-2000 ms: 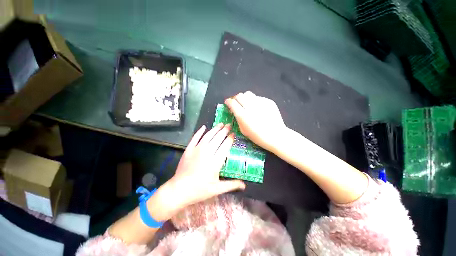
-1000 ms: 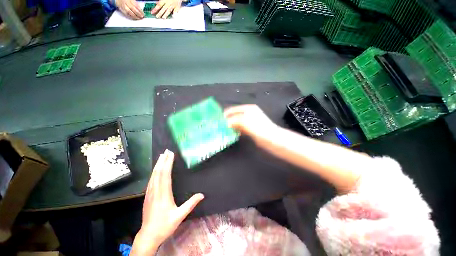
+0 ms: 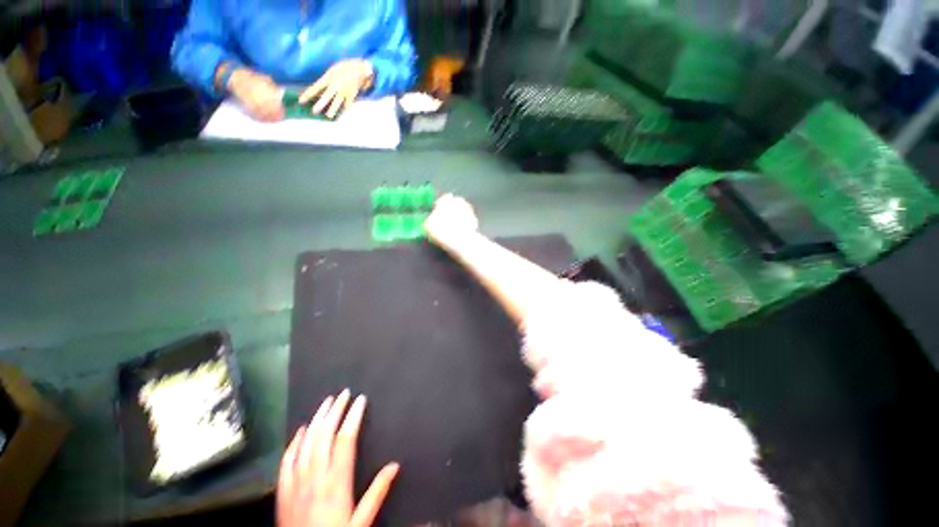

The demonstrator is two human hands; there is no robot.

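A green PCB panel (image 3: 403, 213) lies or is held just beyond the far edge of the black work mat (image 3: 412, 340). My right hand (image 3: 451, 218) is at its right edge with the arm stretched forward, and the fingers close on that edge. My left hand (image 3: 324, 468) is at the mat's near left part, fingers apart and empty, its wrist cut off by the lower edge. The left parts bin (image 3: 232, 412) with cream-white pieces stands left of the mat. The right parts bin (image 3: 589, 272) is mostly hidden behind my right sleeve.
Another PCB panel (image 3: 79, 201) lies at the far left. Opposite, a person in blue sleeves works over a white surface (image 3: 299, 128). Stacked PCB panels (image 3: 690, 247) with a black tray piece (image 3: 757, 221) stand at the right. A blue marker (image 3: 657, 327) lies near them. A cardboard box (image 3: 31, 443) is at lower left.
My right hand has moved the panel forward, off the mat to the green surface beyond. My left hand stays open near the mat's near edge. The view has tilted up, showing more of the person opposite.
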